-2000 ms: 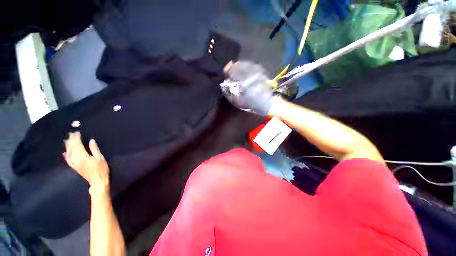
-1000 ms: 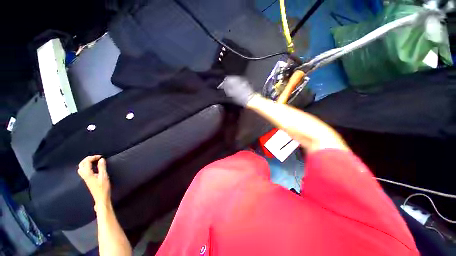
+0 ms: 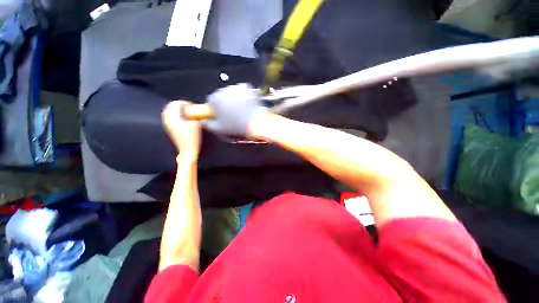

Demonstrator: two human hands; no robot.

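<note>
The dark jacket (image 3: 189,66) lies over a rounded dark grey padded board (image 3: 118,127), with one pale button showing and small cuff buttons at the right. My right hand (image 3: 233,111), in a grey glove, is shut on the steam iron (image 3: 200,112) by its tan wooden handle, over the jacket and board. The iron's metal body is mostly hidden under the glove. My left hand (image 3: 179,121), bare, is at the handle's front end, its fingers bent; whether it holds cloth or touches the handle is unclear.
A whitish steam hose (image 3: 378,72) runs right from the iron, and a yellow hose (image 3: 291,35) runs up. A white perforated bar (image 3: 189,22) is at the far side. Green bundles (image 3: 487,157) are at the right. A red and white item (image 3: 359,208) is at the near edge. Plastic-wrapped things lie lower left.
The iron stood at the right with my gloved hand on the cloth; now that hand holds it over the board. My left hand has come close to it. The view has shifted left.
</note>
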